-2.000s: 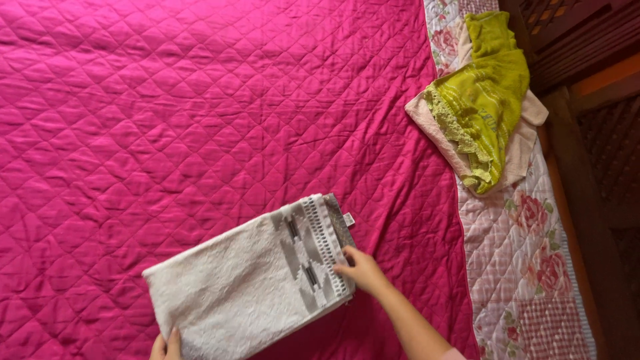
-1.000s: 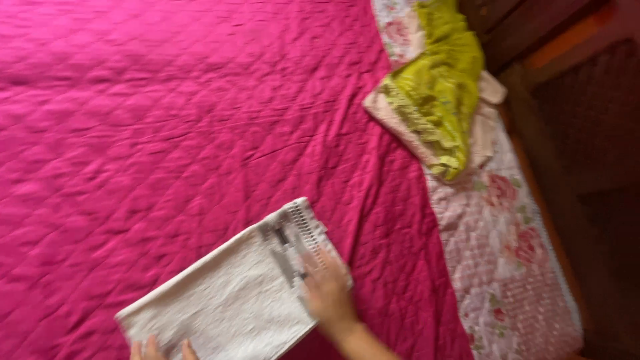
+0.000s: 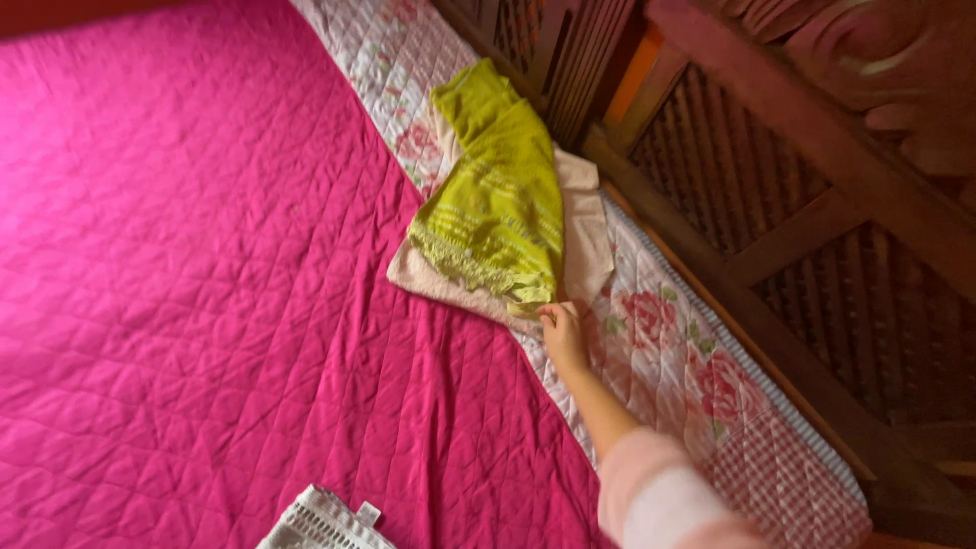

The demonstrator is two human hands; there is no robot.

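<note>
My right hand (image 3: 563,335) pinches the lower corner of a lime-green towel (image 3: 499,191) with a lace edge. This towel lies rumpled over a pale pink cloth (image 3: 587,236), whose edges show on both sides of it. At the bottom of the view, part of a folded white towel (image 3: 320,526) with an openwork border and a small tag lies on the bright pink quilt (image 3: 229,305). My left hand is out of view.
A floral patchwork quilt (image 3: 648,320) runs along the right side of the bed, beside the pink one. Dark carved wood with lattice panels (image 3: 732,160) stands along that side.
My right hand has left the white towel and now grips the green towel's corner. My left hand, earlier on the white towel, has gone out of view. The view has shifted toward the green towel.
</note>
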